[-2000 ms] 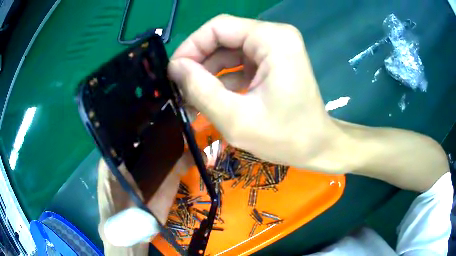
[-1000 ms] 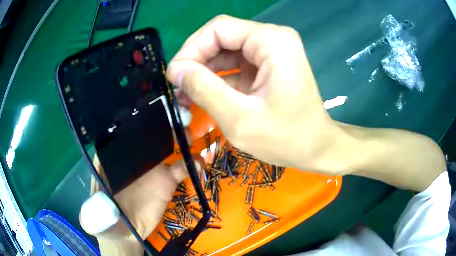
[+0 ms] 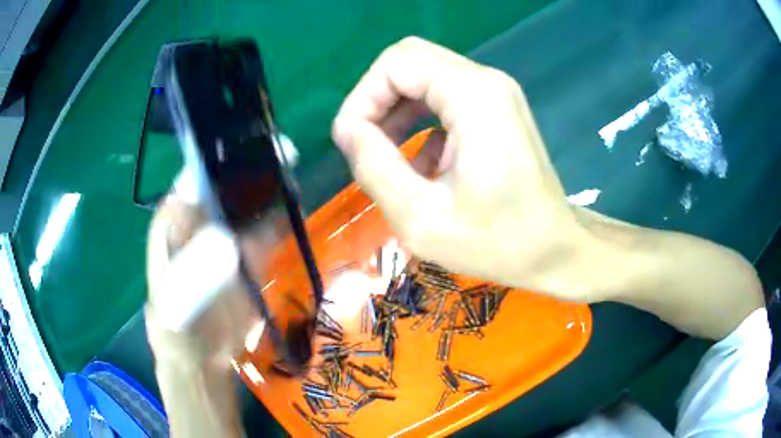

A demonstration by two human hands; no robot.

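Note:
My left hand (image 3: pixel 193 282), with white finger cots, holds a black phone middle frame (image 3: pixel 231 128) tilted above the orange parts tray (image 3: pixel 522 334); the frame is motion-blurred. My right hand (image 3: pixel 471 162) is to the right of the frame, apart from it, with thumb and forefinger tips together. Whether a tiny part sits between them cannot be seen. Loose side keys (image 3: pixel 402 299) lie scattered in the tray, under and between the hands.
Another dark mid-frame (image 3: pixel 154 145) lies on the green belt (image 3: pixel 360 38) behind the held one. A crumpled clear plastic bag (image 3: pixel 692 120) and a white scrap (image 3: pixel 584 198) lie on the mat at right. A blue rim (image 3: pixel 107 402) shows at lower left.
The held frame has turned more edge-on and come away from my right fingertips. My right hand has shifted slightly right. The mid-frame on the belt now shows lower in view, behind the held frame.

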